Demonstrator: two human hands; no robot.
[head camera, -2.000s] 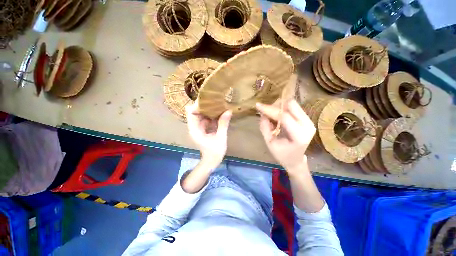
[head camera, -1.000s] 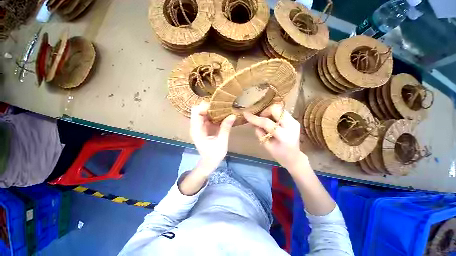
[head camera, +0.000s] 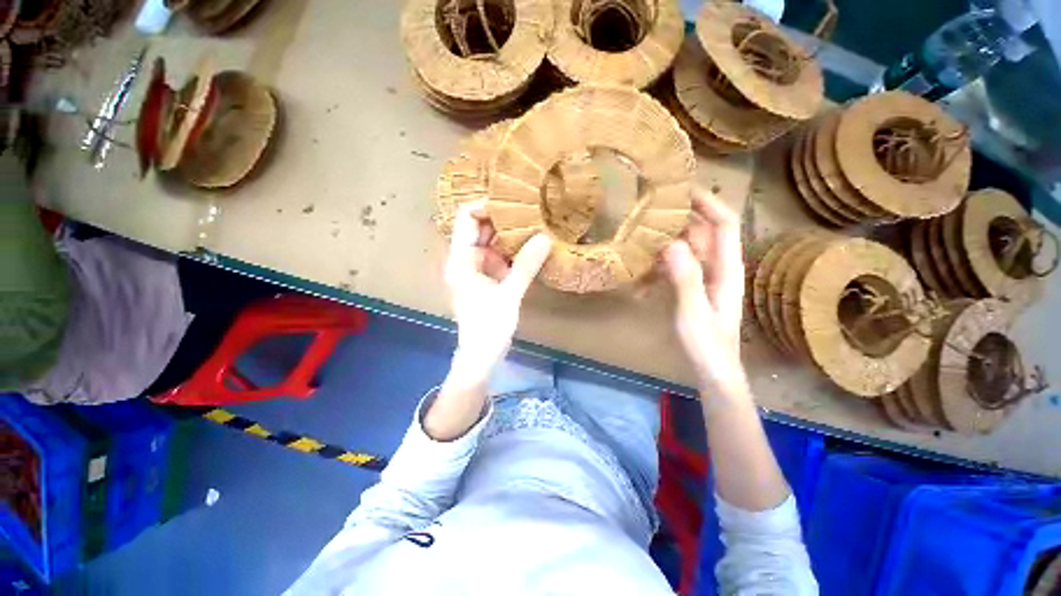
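A flat tan wrapped ring (head camera: 529, 146) is held up over the bench, its face towards me and its open centre showing. My left hand (head camera: 491, 279) grips its lower left edge, thumb on the near face. My right hand (head camera: 705, 274) is at its lower right edge, thumb and fingers around the rim. A thin strand crosses the right part of the ring's opening. Another wrapped ring (head camera: 461, 175) lies on the bench behind it, partly hidden.
Stacks of similar rings with cord in their holes stand at the back (head camera: 524, 35) and right (head camera: 863, 314). Red-edged discs (head camera: 239, 128) and a thin silvery tool (head camera: 113, 111) lie left. A water bottle (head camera: 960, 52) is behind. A person's sleeve (head camera: 29, 279) shows left.
The ring has turned from tilted to facing me. My right hand has moved from its inner lower edge to its right edge. The view has shifted, so the bench things appear further right.
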